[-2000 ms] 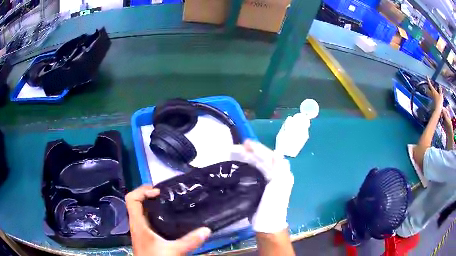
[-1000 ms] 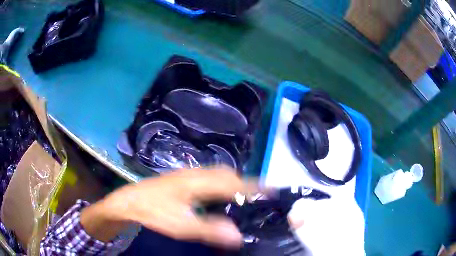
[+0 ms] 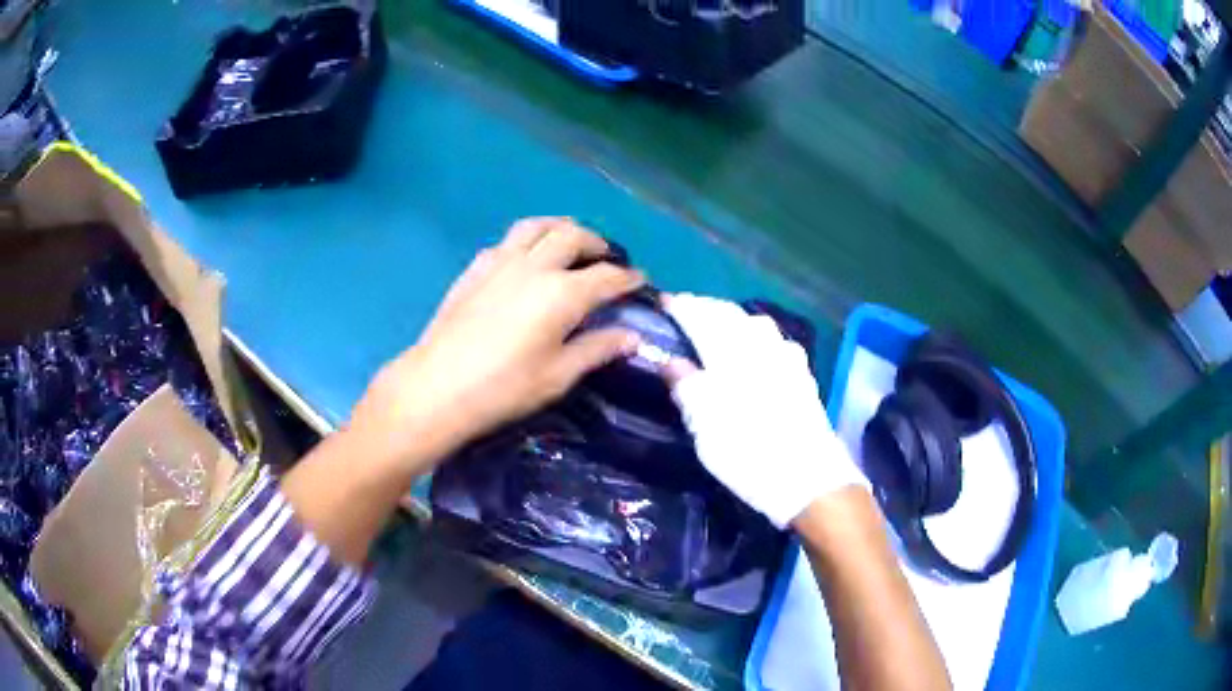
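The black moulded insert (image 3: 473,493) lies on the bench in front of me, with a shiny bagged cable (image 3: 608,520) in its near hollow. The black oval part (image 3: 651,335) is at the insert's far hollow, partly hidden by my hands. My left hand (image 3: 520,324), bare, holds its left side. My right hand (image 3: 757,405), in a white glove, is on its right side. I cannot tell how deep the part sits. Black headphones (image 3: 919,452) lie on a white sheet in the blue tray (image 3: 1051,473) at the right.
A carton of bagged cables (image 3: 108,527) stands at the left. Another black insert (image 3: 270,108) is at the far left of the bench. A blue tray with a black insert (image 3: 689,41) is on the belt. An open white bottle (image 3: 1108,587) is right of the tray. Brown cartons (image 3: 1121,149) stand beyond.
The oval part has moved left from over the blue tray to the insert. Both hands are now on it there. The view has turned left, bringing in more of the carton.
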